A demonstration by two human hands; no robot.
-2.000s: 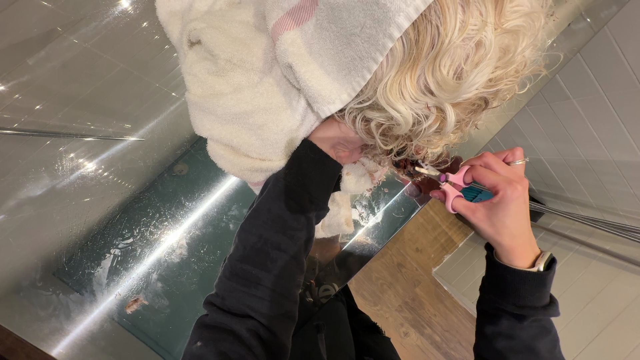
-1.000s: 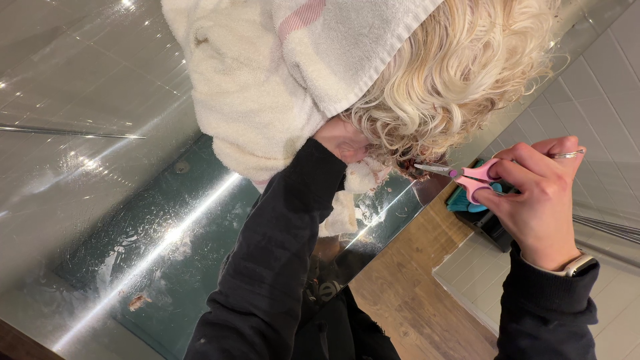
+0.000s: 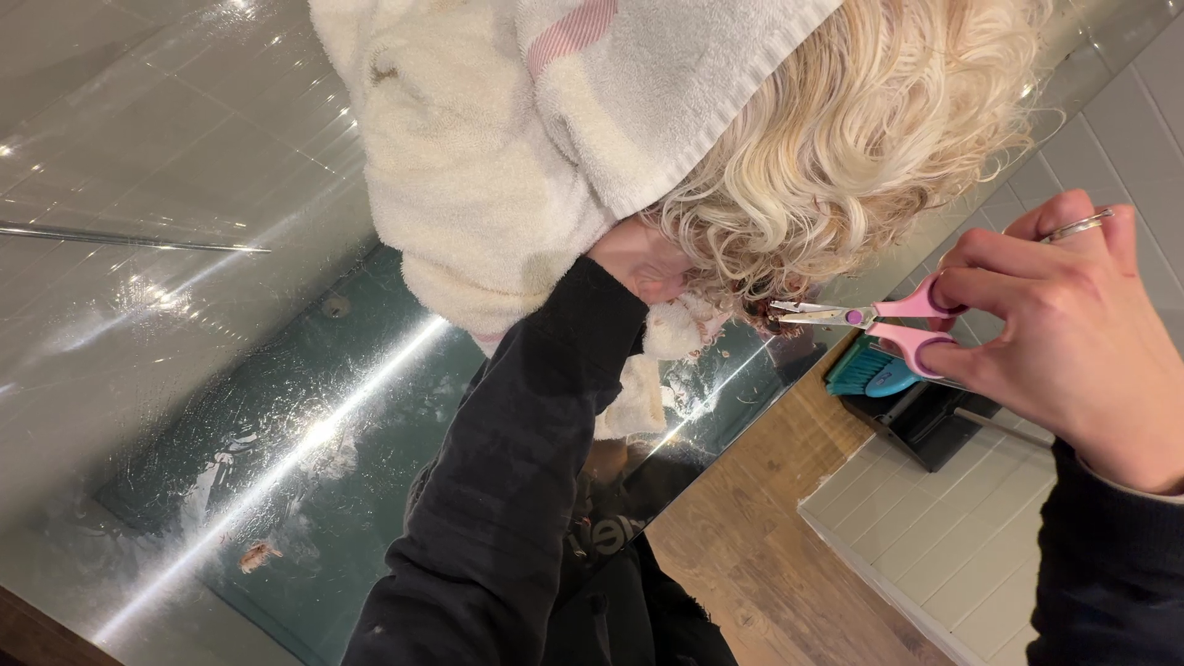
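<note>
My right hand (image 3: 1045,296) holds pink-handled scissors (image 3: 856,317) by the loops, with the blades slightly parted and their tips at dark, reddish matted curls. These lie at the lower edge of a mass of curly blond hair (image 3: 832,139). My left hand (image 3: 647,259) is under the hair beside the towel, its fingers largely hidden, so what it grips cannot be made out. A cream towel (image 3: 462,166) with a pink stripe covers the form to the left of the hair. Below my left hand hangs a pale, reddish-stained tuft (image 3: 675,328).
A wet, shiny metal basin or table (image 3: 185,185) with a dark green mat (image 3: 370,481) lies beneath. A small brown clump (image 3: 257,556) rests on it. At the right, a teal brush (image 3: 869,368) sits by a black dustpan (image 3: 934,421) near the wood floor (image 3: 740,536).
My right hand has shifted right since two seconds ago, and the scissors now show more fully beside the matted hair. My left hand has stayed at the hair's edge.
</note>
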